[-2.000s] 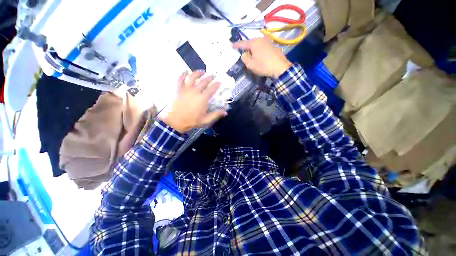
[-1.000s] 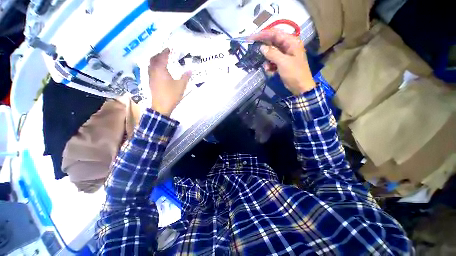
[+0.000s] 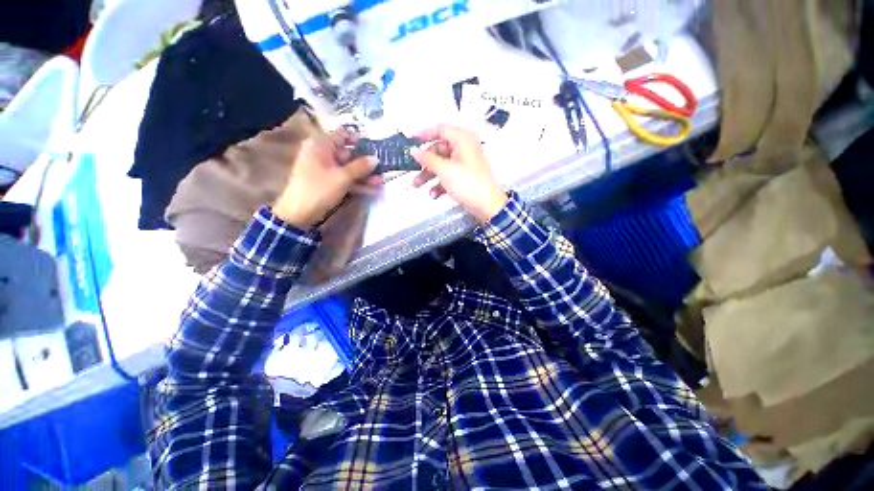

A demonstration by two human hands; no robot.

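Observation:
A small black strip [image 3: 391, 153] with faint light marks is held flat between my two hands, just in front of the needle area [image 3: 362, 100]. My left hand [image 3: 321, 177] pinches its left end. My right hand [image 3: 462, 171] pinches its right end. The tan fabric piece [image 3: 235, 197] lies left of the needle, partly behind my left hand and forearm. The black sparkly fabric [image 3: 206, 105] lies behind and left of it.
The white sewing machine [image 3: 431, 21] stands at the back. Right of my hands are the "SHUTIAO" marking [image 3: 511, 100], black thread snips [image 3: 575, 113] and red and yellow scissors [image 3: 655, 110]. Khaki fabric pieces [image 3: 776, 326] hang at the right. A blue bin [image 3: 637, 245] is below the table.
Both hands have come together near the needle, now holding the black strip. My right hand has moved left, away from the scissors. The view has shifted, showing more of the table's right side.

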